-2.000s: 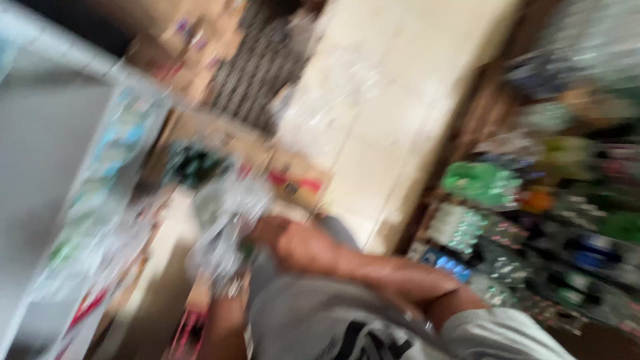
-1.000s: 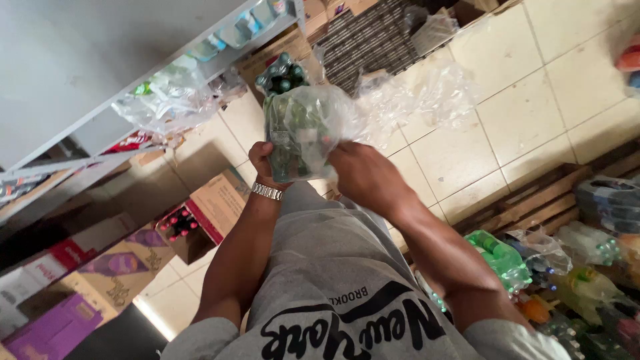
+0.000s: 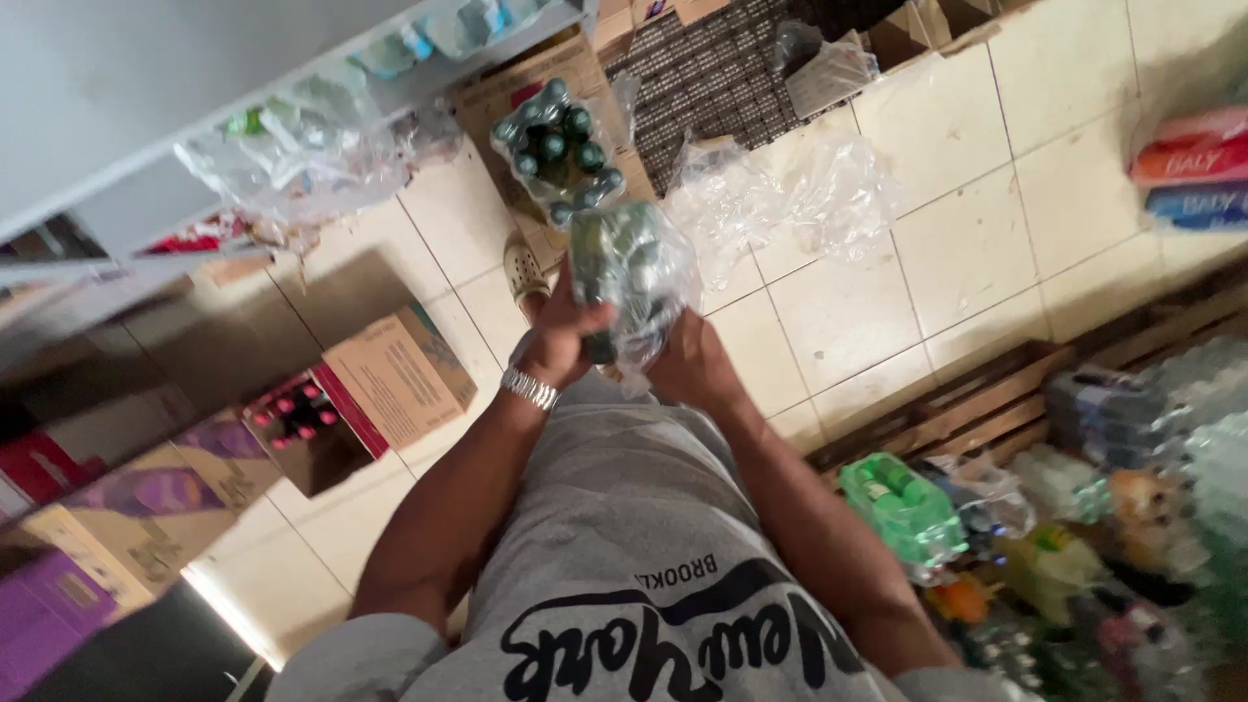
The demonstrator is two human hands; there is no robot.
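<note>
A plastic-wrapped pack of dark green bottles (image 3: 629, 268) is held in front of my body. My left hand (image 3: 565, 336), with a metal watch on its wrist, grips the pack's left side. On the lower right, my right hand (image 3: 687, 361) has hold of the loose clear film; its fingertips are partly hidden. Just beyond the held pack, a second wrapped pack of dark bottles (image 3: 556, 146) stands on or in a cardboard box (image 3: 487, 97); which one is unclear.
Crumpled clear film (image 3: 829, 195) lies on the tiled floor. A grey shelf (image 3: 195, 88) runs along the upper left. Cartons (image 3: 395, 380) stand below it, one holding red-capped bottles (image 3: 292, 414). Wooden pallet slats (image 3: 955, 409) and wrapped green bottles (image 3: 897, 507) are at the right.
The held pack has come away from in front of the second pack, which now shows more fully beyond it. My right hand has moved down beside the held pack's lower end.
</note>
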